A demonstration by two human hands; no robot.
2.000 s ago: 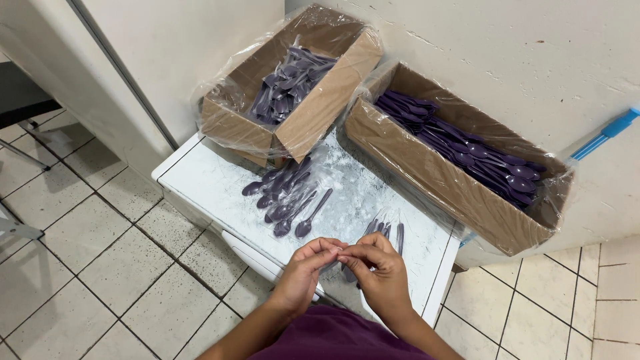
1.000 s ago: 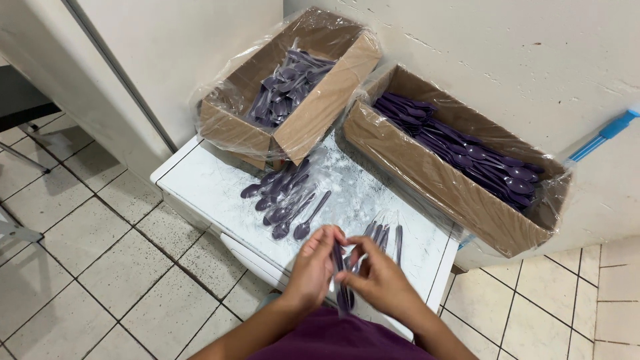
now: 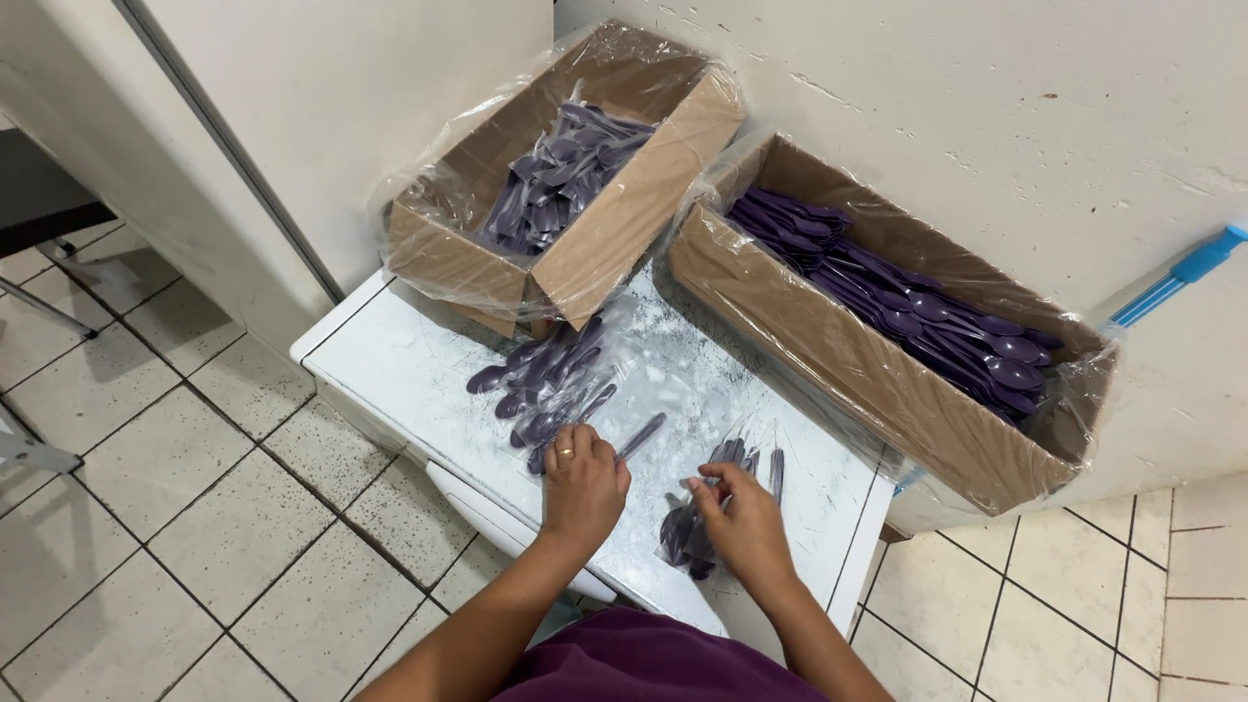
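Note:
My left hand (image 3: 585,485), with a ring on one finger, reaches down onto the near end of a pile of purple plastic spoons (image 3: 526,375), its fingertips at a spoon (image 3: 643,434); its grip on that spoon is not clear. Over a second group of spoons in clear sleeves (image 3: 697,531), near the front edge of the white worktop (image 3: 409,341), is my right hand (image 3: 743,517). Its thumb and forefinger are apart, and the other fingers are partly hidden. One wrapped spoon (image 3: 777,473) lies just right of that group.
A plastic-lined cardboard box (image 3: 604,244) at the back left holds many wrapped purple spoons. Another lined cardboard box (image 3: 829,341) on the right holds loose purple spoons. A wall (image 3: 955,88) rises behind, with a blue-handled object (image 3: 1209,255) against it. A tall white cabinet (image 3: 390,127) stands at the left.
My hands were together at the front edge, with spoons between them one second ago. They have moved apart, the left to the left spoon pile and the right over the group on the right.

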